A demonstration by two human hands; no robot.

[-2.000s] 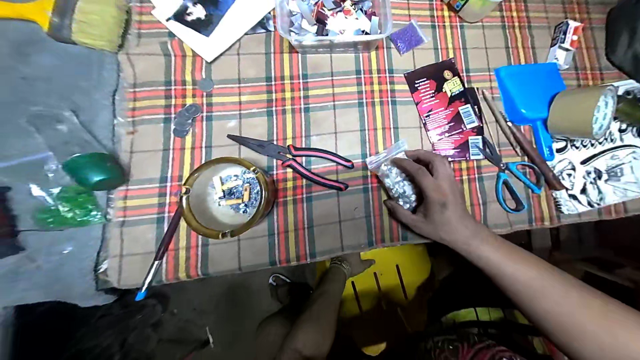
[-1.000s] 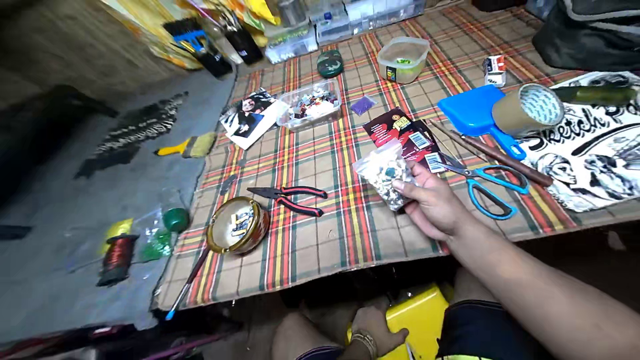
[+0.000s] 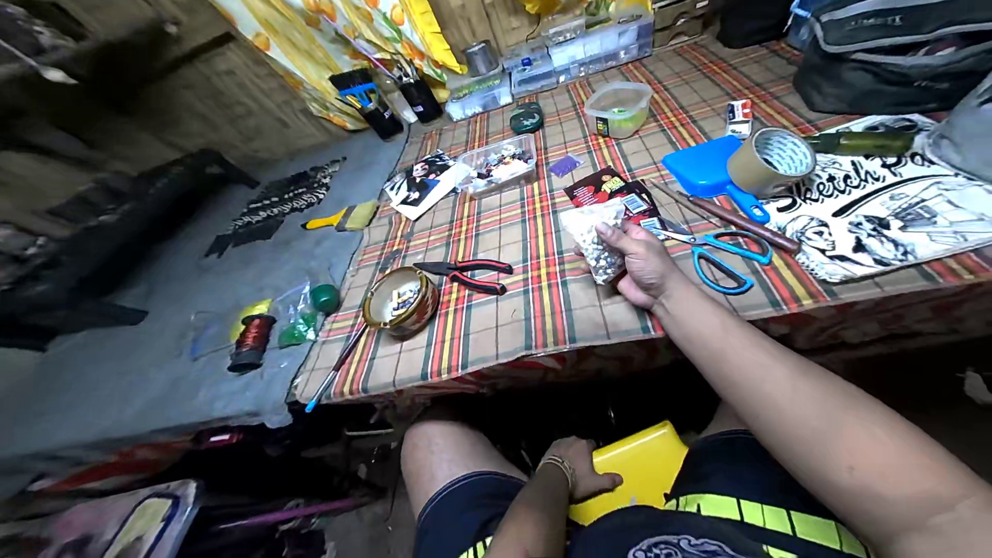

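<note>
My right hand [image 3: 643, 263] holds up a clear plastic bag of small pale and dark beads [image 3: 601, 242] above the checked tablecloth. Behind the bag lies a dark red printed packet [image 3: 608, 188], partly covered. Blue-handled scissors [image 3: 725, 260] lie just right of this hand. My left hand [image 3: 577, 465] rests low between my legs, against a yellow plastic seat [image 3: 639, 469]; its grip on the edge is partly hidden. Red-and-black long-nose pliers [image 3: 469, 275] lie left of the bag, beside a round ashtray [image 3: 401, 302] with butts in it.
A plastic tub of mixed pieces [image 3: 500, 164], a photo print [image 3: 425, 184] and a lidless green-bottomed tub [image 3: 618, 110] stand farther back. At right are a blue dustpan [image 3: 704, 165], a tape roll [image 3: 771, 161] and a sketch pad [image 3: 891, 209]. A copper wire spool [image 3: 252, 343] sits left.
The bag of beads, low at the cloth two seconds ago, is now held up in my right hand. My left hand stays low by the yellow seat. The view has tilted up.
</note>
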